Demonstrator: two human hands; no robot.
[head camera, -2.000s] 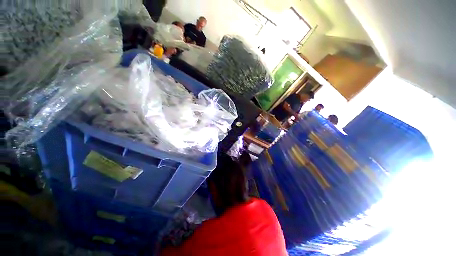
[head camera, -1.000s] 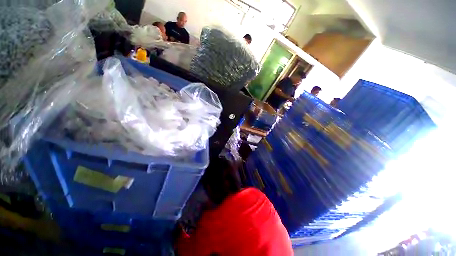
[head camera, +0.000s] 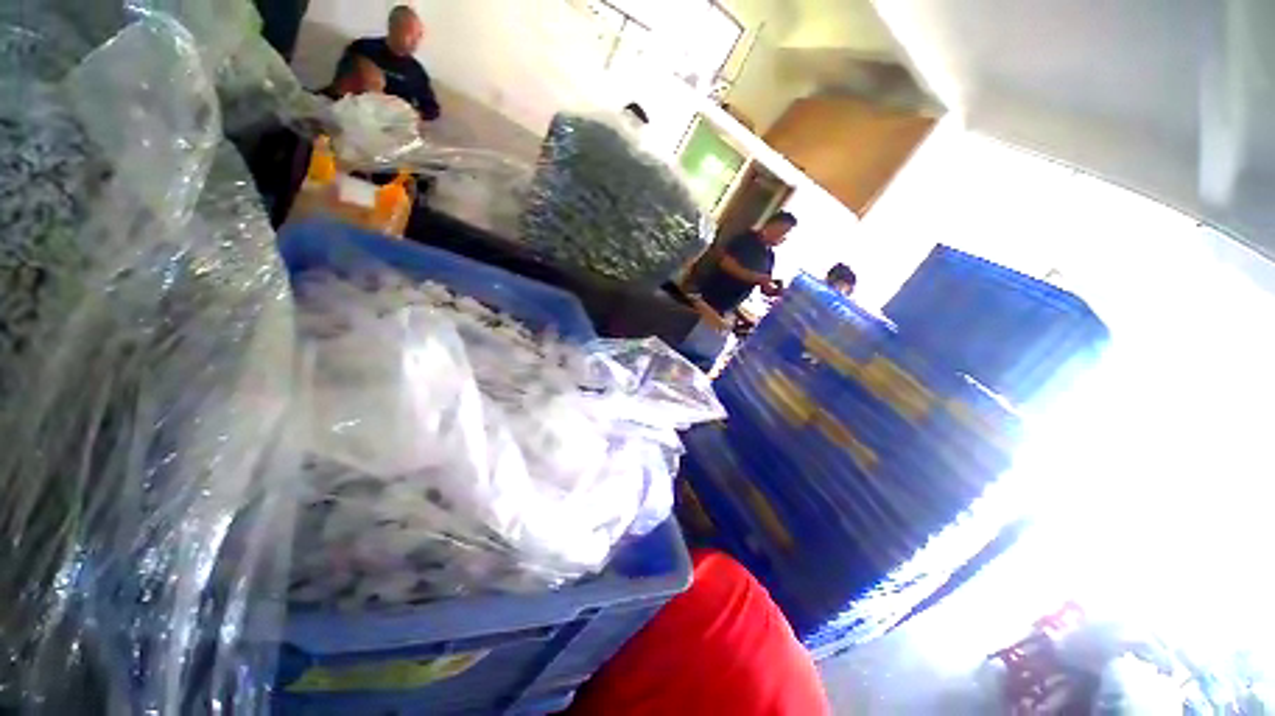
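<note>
Neither of my hands is in the picture. Nearest in front of me is a blue crate (head camera: 615, 595) with a yellow-green label on its side. Its crinkled clear bag (head camera: 483, 434) lies open over many small grey-white parts (head camera: 378, 539). A large clear bag (head camera: 168, 420) of greyish parts fills the left edge, beside the crate. A bright red rounded thing, perhaps clothing (head camera: 706, 643), shows at the bottom, partly behind the crate corner; what it belongs to is cut off.
Film-wrapped blue stacked crates (head camera: 853, 448) with yellow bands stand to the right. A filled bag (head camera: 615, 203) sits on a dark surface behind the crate. Several people (head camera: 748, 266) are farther back. A carton (head camera: 350, 203) with orange items stands behind the crate. Glare covers the right.
The view has moved closer to the crate and bags, which look larger. The red shape sits lower, and the stacked crates have shifted left in the picture.
</note>
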